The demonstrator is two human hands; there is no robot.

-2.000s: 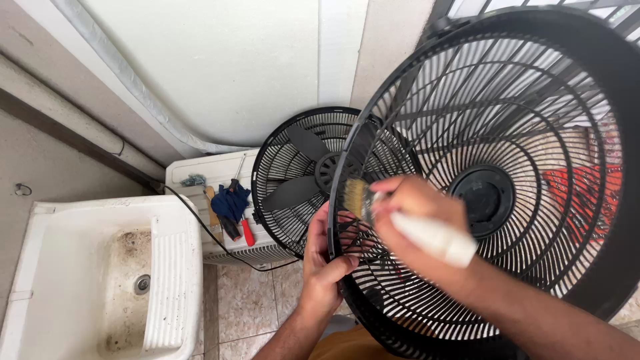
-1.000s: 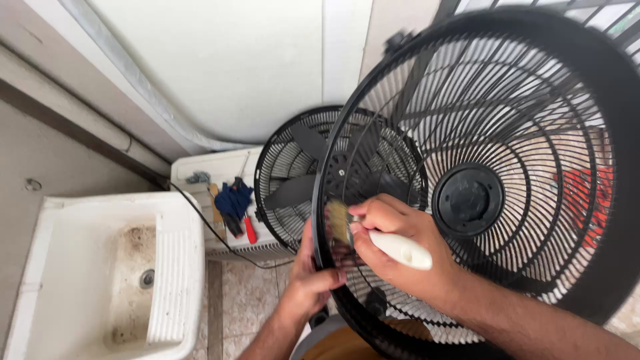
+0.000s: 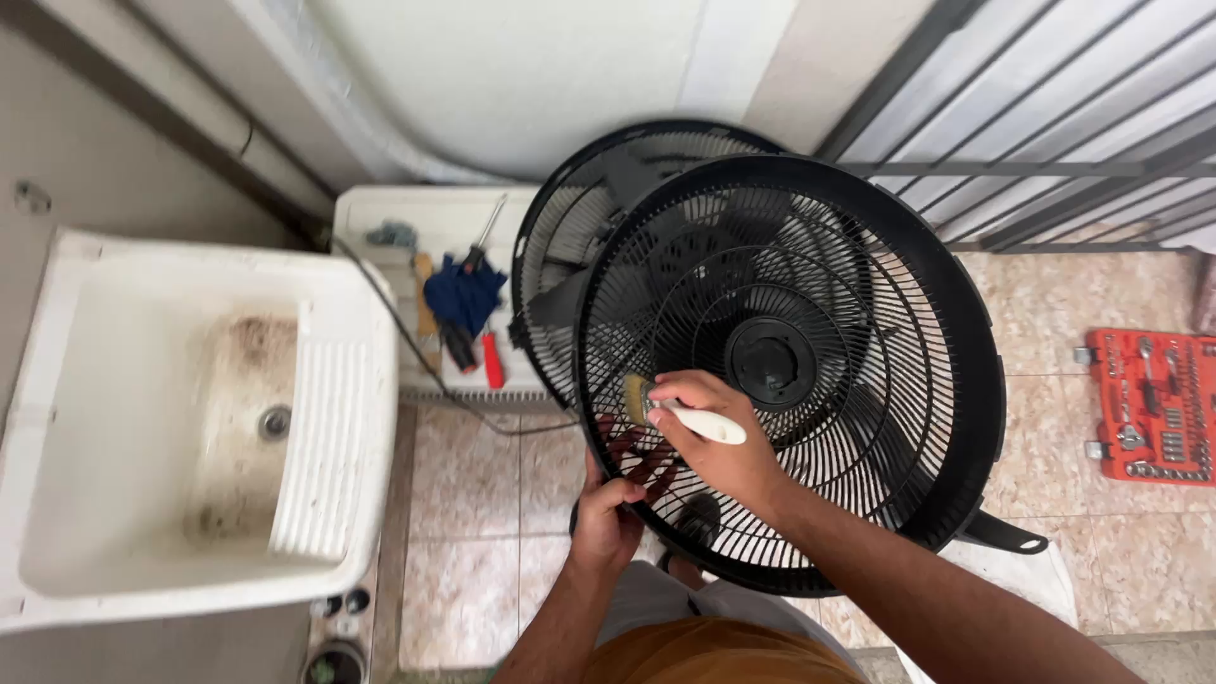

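Observation:
My left hand grips the lower left rim of a black plastic fan grille, thumb on the inner side, with fingers partly seen through the slats. In my right hand is a paintbrush with a white handle and pale bristles, which are at the slats near the left rim. A round hub plate sits at the middle of the grille. Behind it, partly hidden, stands the other fan part, a black grille with dark blades.
A stained white laundry sink is at the left. A white surface holds a screwdriver, a blue cloth and a red-handled tool. A dark cable crosses there. Right are metal bars and a red tool case on tiles.
The grille has tilted to face up more and covers more of the fan behind. My right hand keeps the brush near the left rim. The view has shifted, showing the whole tool case.

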